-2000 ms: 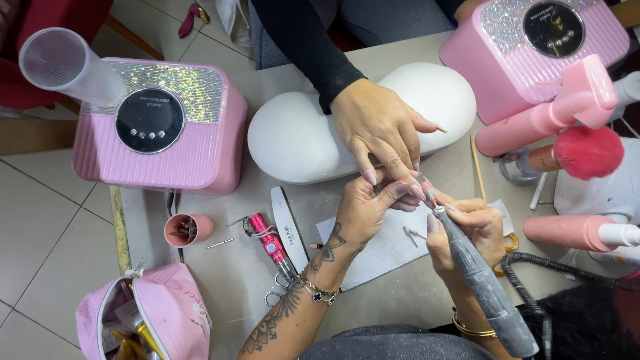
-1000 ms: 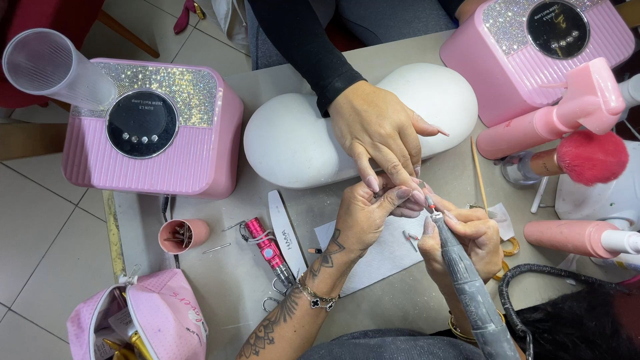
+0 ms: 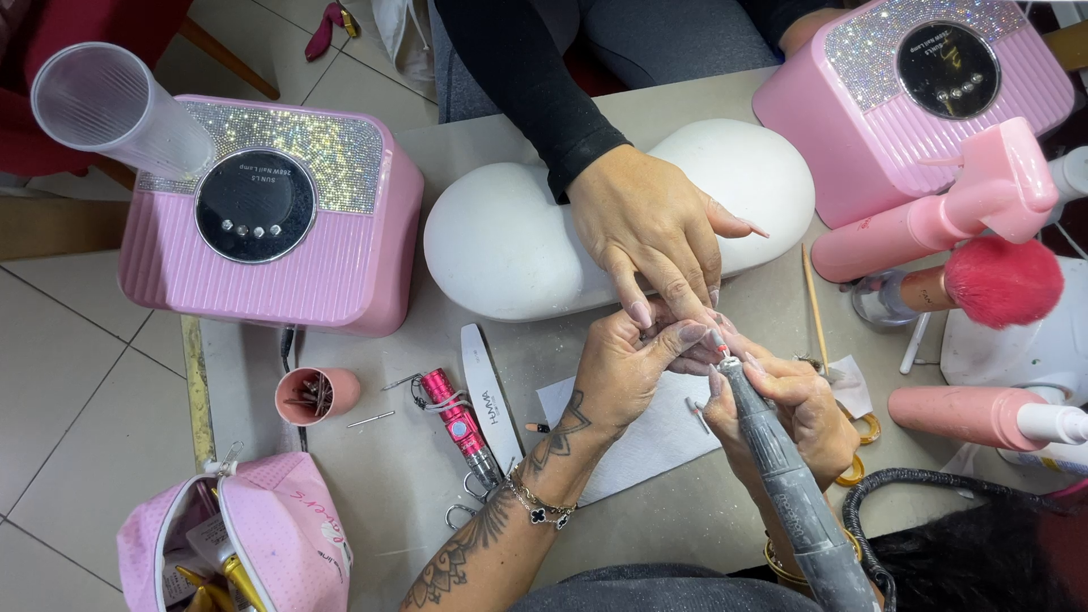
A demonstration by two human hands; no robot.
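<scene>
My left hand (image 3: pixel 633 361), on a tattooed arm with bracelets, grips a finger of another person's hand (image 3: pixel 650 221). That hand, in a black sleeve, lies over a white two-lobed hand rest (image 3: pixel 518 242). My right hand (image 3: pixel 790 399) is closed around a grey electric nail drill (image 3: pixel 778 472), whose bit with a red band is at the held fingertip. Exact contact of bit and nail cannot be made out. Beneath my hands lies a white paper towel (image 3: pixel 637 459) with small drill bits (image 3: pixel 699 416) on it.
Pink nail lamps (image 3: pixel 387 255) (image 3: pixel 782 102) flank the rest. At left are a bit cup (image 3: pixel 340 391), pink flashlight (image 3: pixel 455 412), nail file (image 3: pixel 491 391), scissors (image 3: pixel 463 510) and zip pouch (image 3: pixel 297 527). At right stand a spray bottle (image 3: pixel 884 238), red-bristled brush (image 3: pixel 1003 280), pump bottle (image 3: pixel 960 416) and black cord (image 3: pixel 926 480).
The drill's rear end has swung a little to the left and then back to the right. Both my hands keep their hold, and the other person's hand stays on the rest.
</scene>
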